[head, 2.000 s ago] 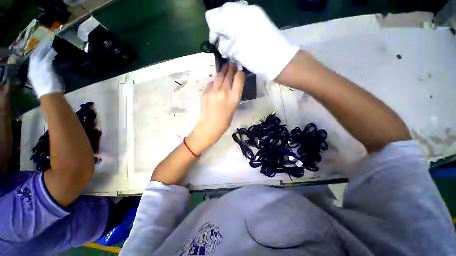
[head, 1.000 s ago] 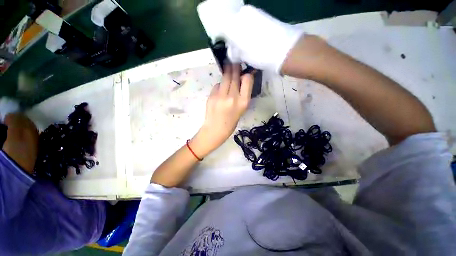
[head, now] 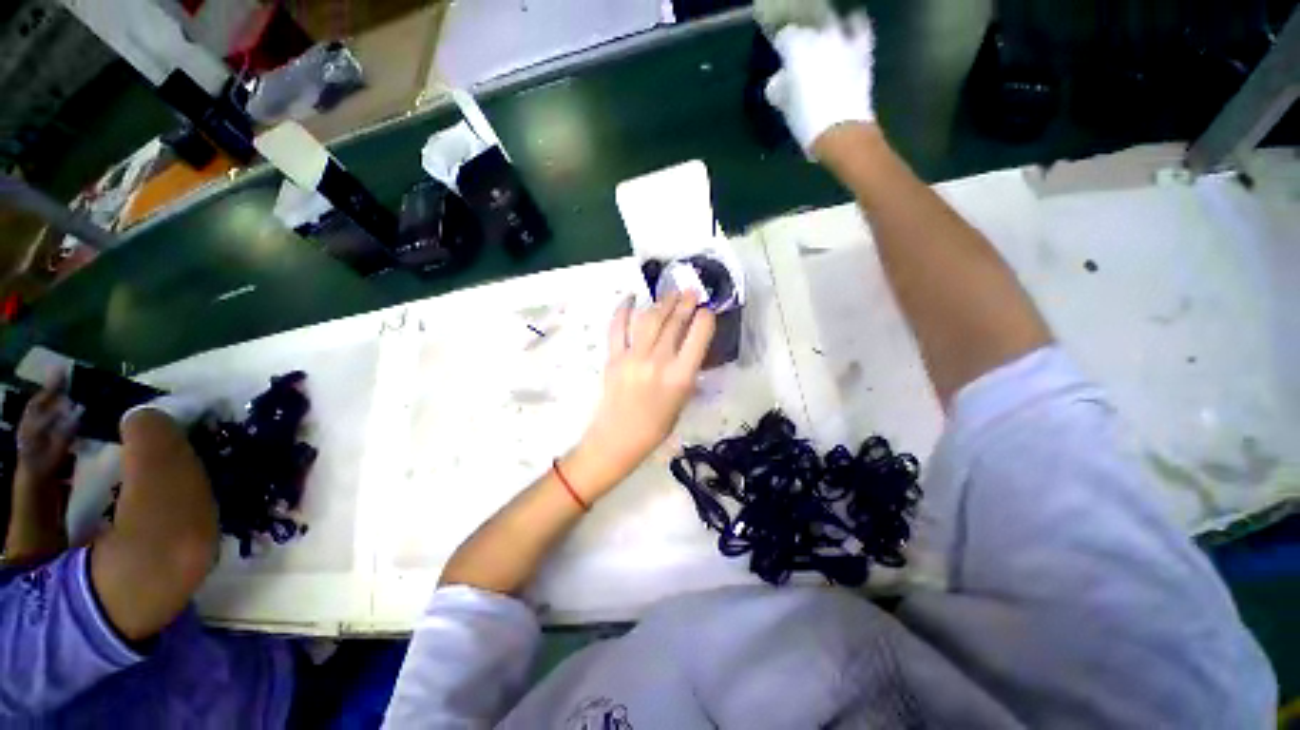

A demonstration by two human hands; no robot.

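An open packaging box stands on the white bench, its white lid flap standing up. A dark rounded item with a white patch shows in its mouth. My bare left hand, with a red band at the wrist, has its fingers on the near left side and rim of the box. My gloved right hand is stretched out over the green conveyor, beside a dark object; its grip is unclear. A heap of black looped USB charging cables lies on the bench near my body.
Open boxes with raised white flaps stand on the green conveyor at left. Dark boxes are at the upper right. At left, a neighbouring worker in a purple shirt handles a box by another cable heap.
My right hand has left the box and reached up over the conveyor. The box now shows open and uncovered. My left hand stays on it. The view has shifted, showing more of the conveyor.
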